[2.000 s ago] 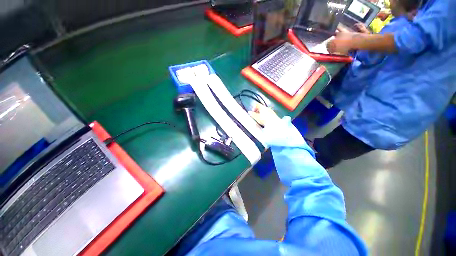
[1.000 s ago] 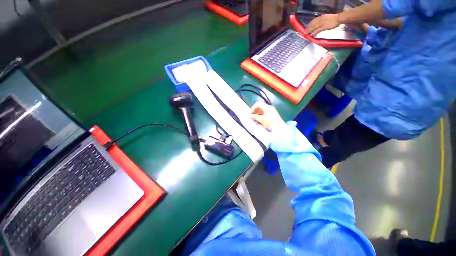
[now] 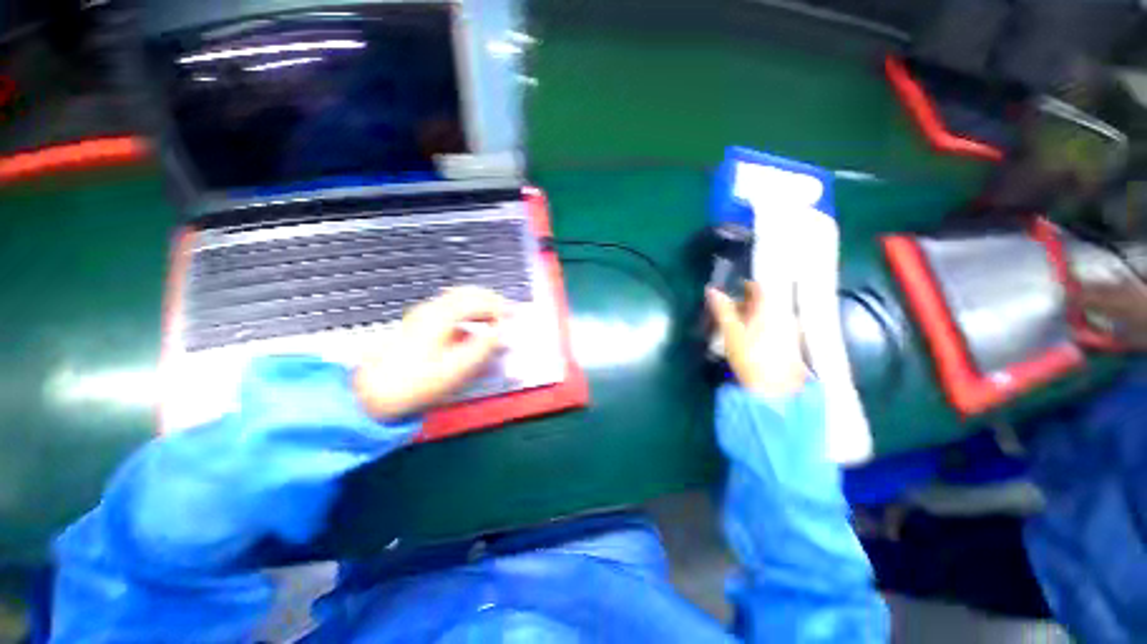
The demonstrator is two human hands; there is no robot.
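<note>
The open laptop (image 3: pixel 365 271) faces me on its orange-red carrier tray (image 3: pixel 566 340), its screen dark with reflections. My left hand (image 3: pixel 434 350) is over the right part of the palm rest, fingers bent and a little apart, with nothing seen in it. My right hand (image 3: pixel 765 337) is at the handle of the black barcode scanner (image 3: pixel 730 258), thumb on its left side; blur hides whether the fingers close on it. White label strips (image 3: pixel 818 289) run from the blue parts bin (image 3: pixel 723 189) towards the bench's front edge, beside and partly behind my right hand.
A black cable (image 3: pixel 616 248) runs from the laptop's right side towards the scanner. Coiled cable (image 3: pixel 874 321) lies right of the strips. Another laptop (image 3: pixel 994 296) on a red tray is at right, with a person's hand and blue sleeve beyond. More red trays show at far left and back right.
The view has swung left, centring the near laptop. My left hand has come into view over its palm rest. My right hand has moved from the strips' right side to the scanner.
</note>
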